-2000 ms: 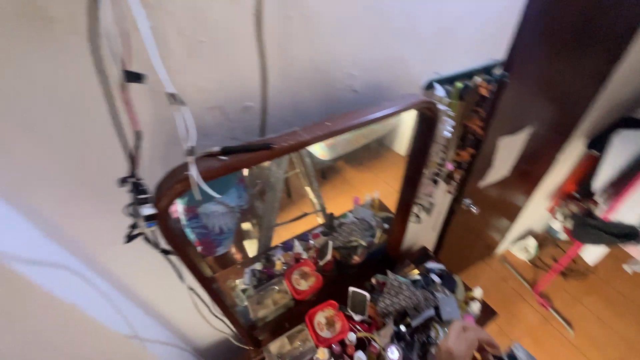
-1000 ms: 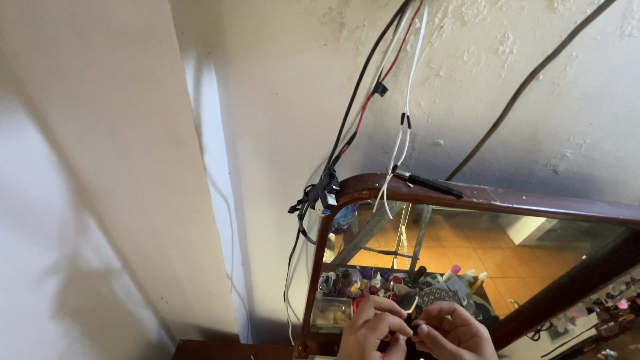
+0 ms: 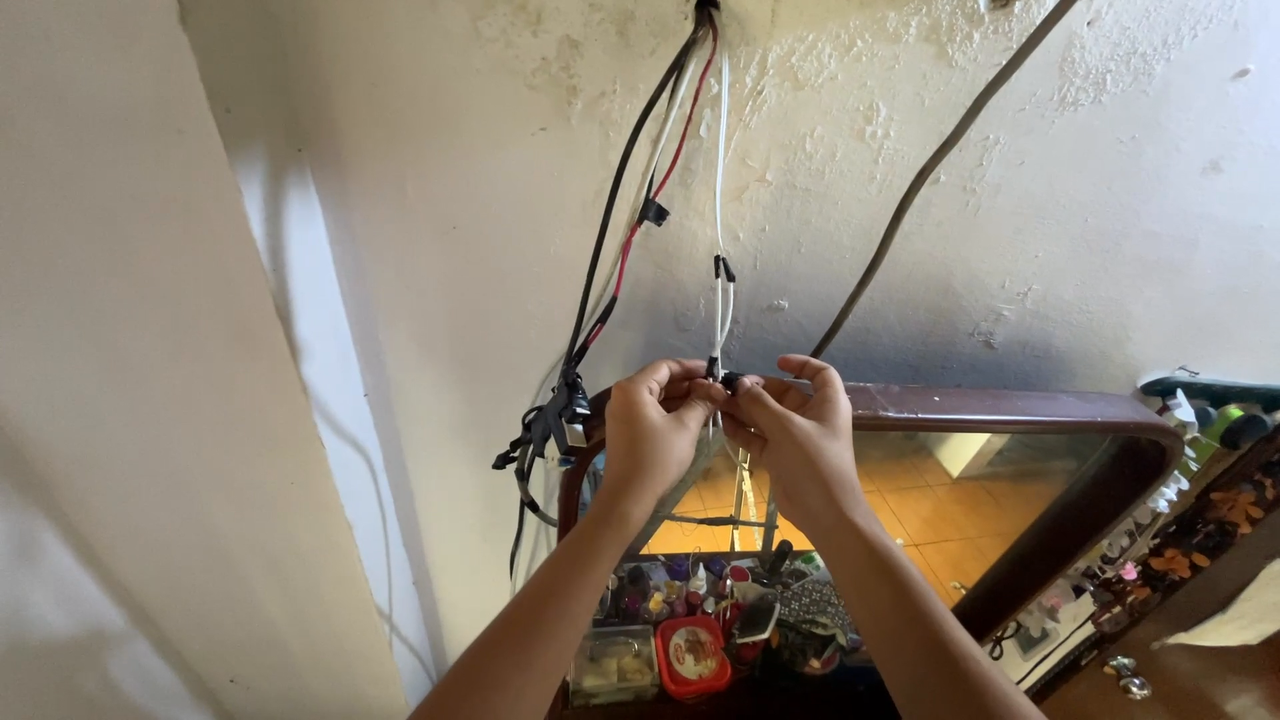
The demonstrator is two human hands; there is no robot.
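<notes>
White wires (image 3: 721,190) hang down the wall, with black tape (image 3: 724,268) partway along them. At their lower part, above the mirror's top edge, my left hand (image 3: 660,420) pinches a wire by a black taped spot. My right hand (image 3: 795,425) touches it from the right, thumb and finger on a small black piece (image 3: 733,381) that looks like tape. Left of my hands hangs a bundle of black and red cables (image 3: 622,250), ending in black connectors (image 3: 560,415).
A wood-framed mirror (image 3: 1000,405) stands behind my hands against the peeling wall. Below lie a red-lidded tub (image 3: 692,655), a clear container (image 3: 612,665) and several small bottles. A thick grey cable (image 3: 925,175) runs up the wall at right. Hair clips (image 3: 1180,500) hang at far right.
Both hands have risen from low before the mirror to the hanging white wires. The black strip that lay on the mirror's top edge no longer shows there. The view has shifted strongly since the first frame.
</notes>
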